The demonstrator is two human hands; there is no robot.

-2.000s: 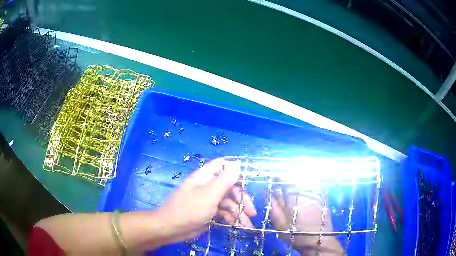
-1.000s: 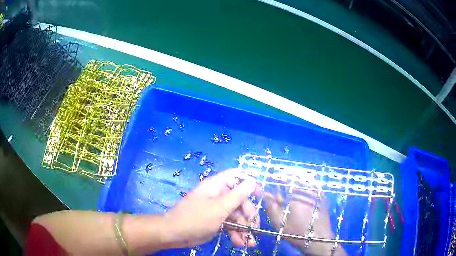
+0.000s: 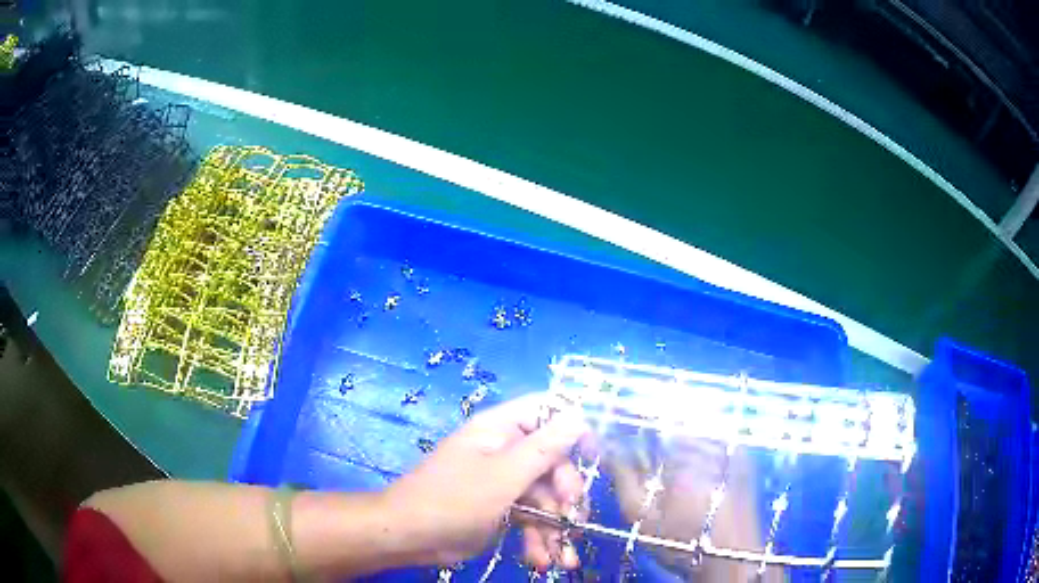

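My left hand (image 3: 490, 473) grips the left edge of the silver sprue frame (image 3: 741, 410), which is held over the blue tray (image 3: 558, 256). The frame's upper rows flash white in the light. My right hand (image 3: 695, 495) is under the frame, seen through its bars and blurred; its fingers and anything in them cannot be made out. Small plated parts (image 3: 501, 315) lie scattered on the tray floor, mostly in its left half. No nippers can be made out.
A stack of gold sprue frames (image 3: 222, 273) lies left of the tray, with a dark tangled pile of black frames (image 3: 86, 171) beyond it. A narrower blue bin (image 3: 989, 367) with dark parts stands at far right. A white line (image 3: 456, 171) crosses the green surface.
Compared with two seconds ago, my left hand and the silver frame have shifted right and the frame tilts down to the right. The red-handled tool at right no longer shows clearly.
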